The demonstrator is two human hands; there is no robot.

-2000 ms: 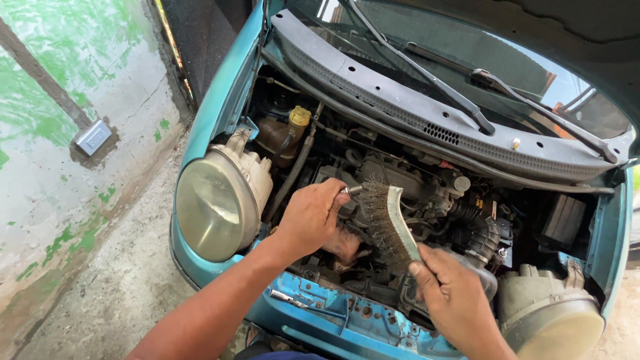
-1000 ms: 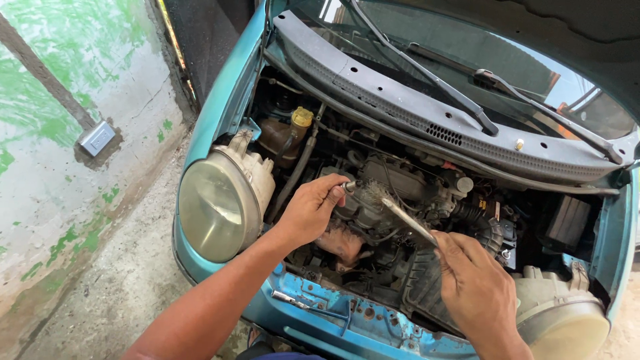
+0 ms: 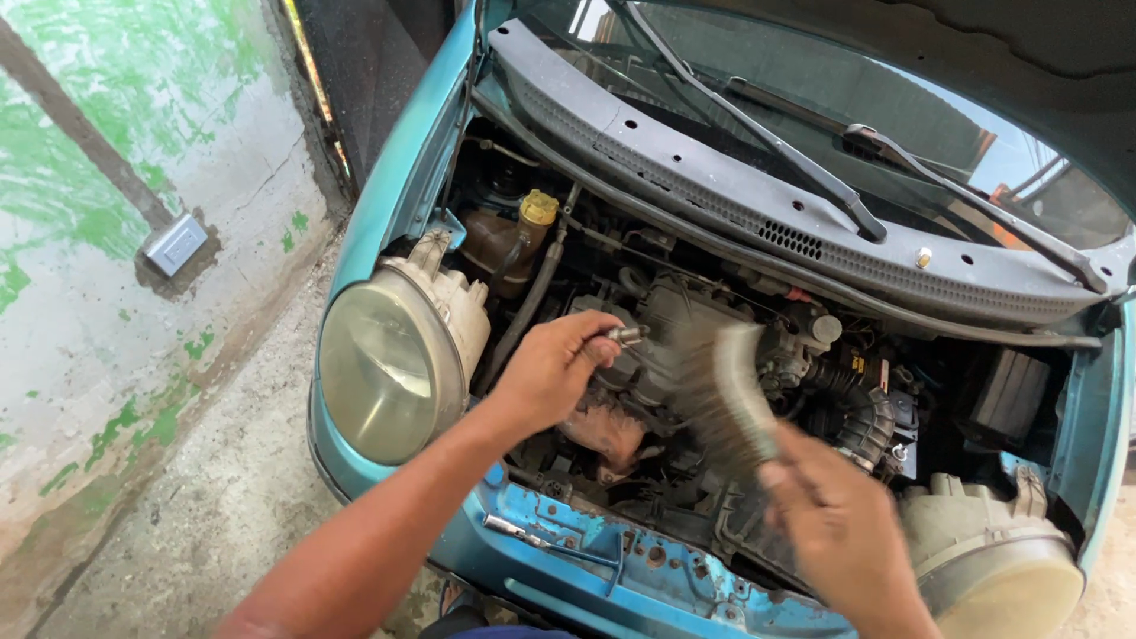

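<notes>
My left hand (image 3: 564, 359) pinches a small metal part that looks like a spark plug (image 3: 628, 335), its tip pointing right over the engine. In my right hand (image 3: 821, 501) is the handle of a curved wire brush (image 3: 737, 382), blurred by motion. The bristles face left, toward the small part, with a gap between them. Below both hands, a socket wrench with a long handle (image 3: 550, 543) lies on the blue front crossmember of the car. The engine (image 3: 683, 324) sits behind and under the hands.
Headlights flank the open bay, one at left (image 3: 382, 364) and one at right (image 3: 994, 568). A reservoir with a yellow cap (image 3: 539, 208) stands at the back left. Behind lie the grey cowl (image 3: 710, 177) and wiper arms. A wall with an outlet box (image 3: 176, 243) is at left.
The wire brush has swung away from the small part and turned, so its curved bristle side shows again. My left hand keeps its hold in nearly the same place.
</notes>
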